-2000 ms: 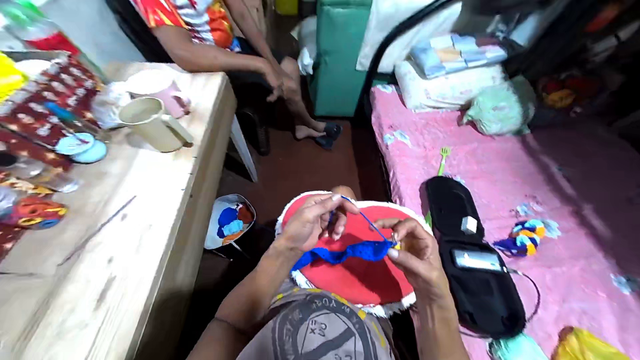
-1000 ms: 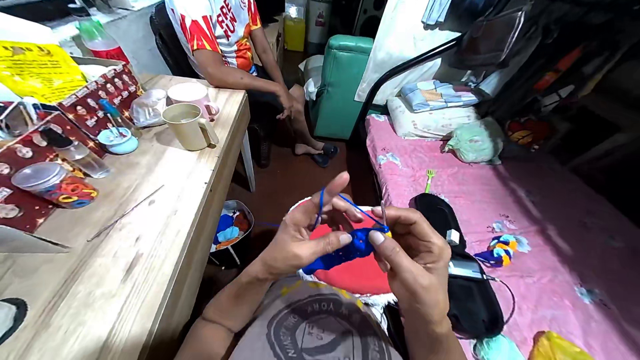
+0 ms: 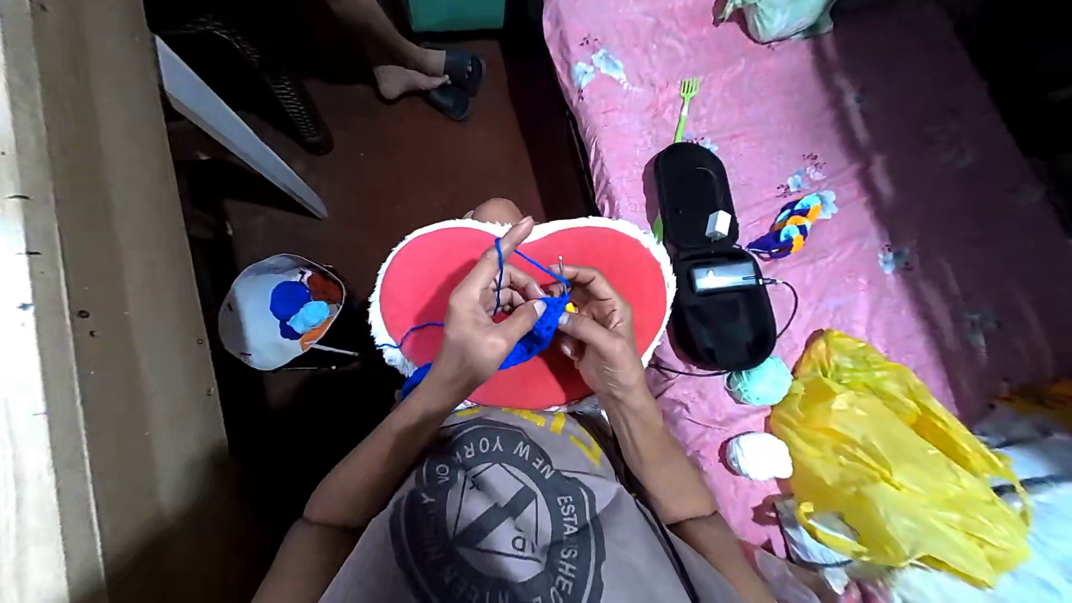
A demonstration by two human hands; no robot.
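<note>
My left hand [image 3: 490, 314] pinches the edge of a strip of blue crocheted yarn [image 3: 536, 337], its index finger raised with a strand of blue yarn looped over it. In my right hand [image 3: 596, 327] is a crochet hook [image 3: 561, 266] with a yellow part at its grip, its metal end pointing up beside the strip. The yarn strand runs from the raised finger to the hook. Beneath both hands a red heart-shaped cushion [image 3: 427, 280] with white fluffy trim lies on my lap. Part of the strip is hidden behind my left wrist.
At left stand a wooden table [image 3: 138, 335] and a bucket [image 3: 251, 322] holding yarn balls. The pink-covered bed [image 3: 871, 276] at right bears an open black case [image 3: 699, 193], a green plastic fork [image 3: 687, 105], yarn balls [image 3: 760, 381] and a yellow plastic bag [image 3: 896, 452]. A person's feet [image 3: 410, 81] rest ahead.
The view has tilted down. Two seconds ago my hands were farther apart with the blue strip stretched between them; now they are close together, and the left index finger is raised with yarn over it.
</note>
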